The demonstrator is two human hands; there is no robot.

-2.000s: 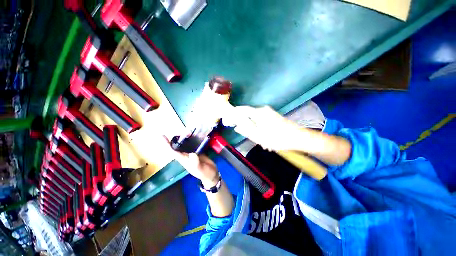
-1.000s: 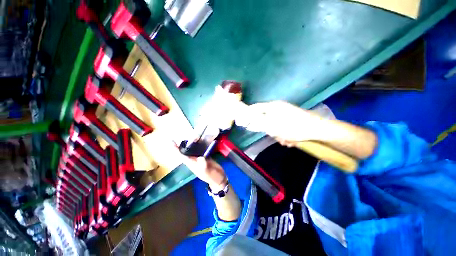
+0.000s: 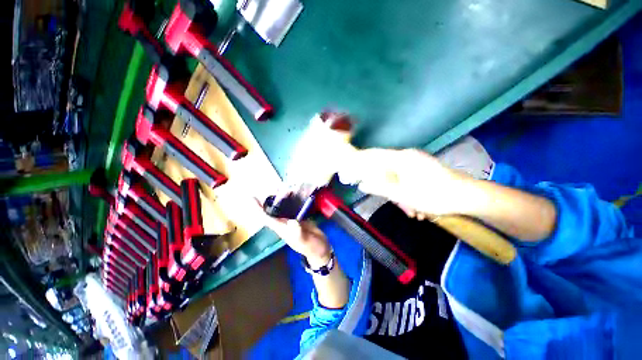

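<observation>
A red-and-black tool body [image 3: 367,236] is held at the bench edge, its grip pointing towards my lap. My left hand [image 3: 301,235], with a watch on the wrist, is closed around the tool's dark head. Silver sheet metal [image 3: 304,201] shows at the head, partly hidden and blurred. My right hand [image 3: 394,179] grips the mallet [image 3: 480,238] by its yellowish wooden handle. The pale, blurred mallet head, with a reddish-brown end, is over the tool head. Whether they touch is unclear.
Rows of red-and-black tools [image 3: 199,163] lie on the cardboard [image 3: 227,121] at the left. Silver metal covers [image 3: 273,20] lie on the green bench [image 3: 394,67]. An open cardboard box [image 3: 204,330] is below the bench.
The whole view has shifted, so the bench and tools appear further right. My hands keep the same grips. The mallet head remains near the tool head, with little visible change.
</observation>
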